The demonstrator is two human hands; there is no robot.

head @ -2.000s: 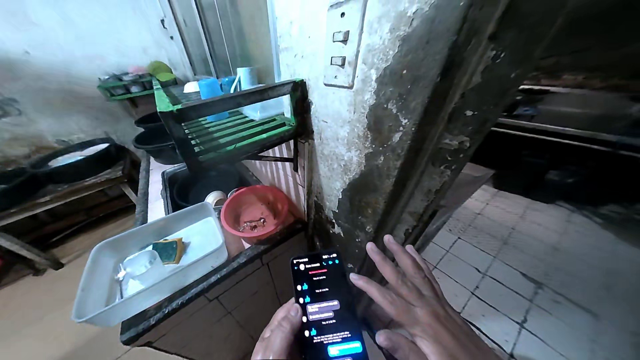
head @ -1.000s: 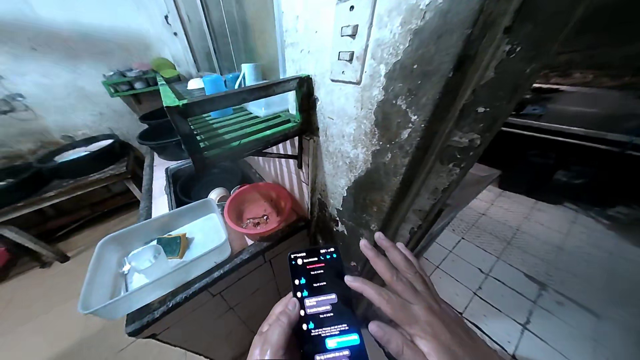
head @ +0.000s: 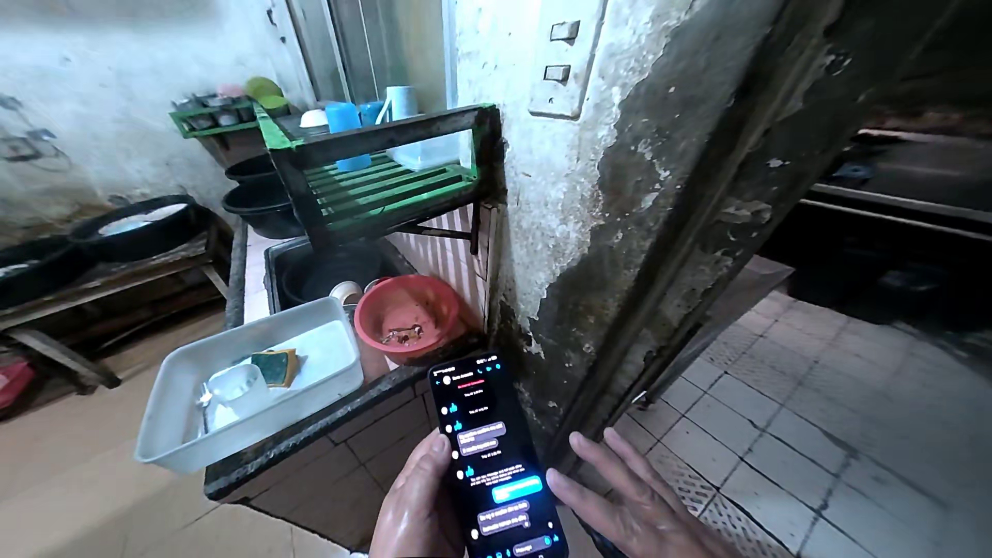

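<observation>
At the bottom centre is a smartphone [head: 500, 457] with a lit screen that shows a chat on a dark background. My left hand [head: 415, 496] grips it along its left side, with the thumb at the edge. My right hand [head: 635, 496] is just to the right of the phone, fingers spread, holding nothing; one fingertip is close to the phone's right edge, and I cannot tell whether it touches. Beyond the phone, a white plastic basin [head: 256, 387] holds a green and yellow sponge [head: 275, 367] and a clear container [head: 236, 385]. Beside it stands a red plastic bowl [head: 408, 314] with small scraps inside.
A sink [head: 325, 271] lies under a green slatted rack [head: 387, 190] with blue cups. Light switches [head: 564, 54] are on the peeling wall. Dark tubs [head: 136, 229] rest on a wooden bench at left. A doorway with a tiled floor [head: 744, 426] is at right.
The chat on the phone has shifted upward, with further message bubbles now below the blue one. My left hand keeps its hold, and my right hand stays spread beside the phone.
</observation>
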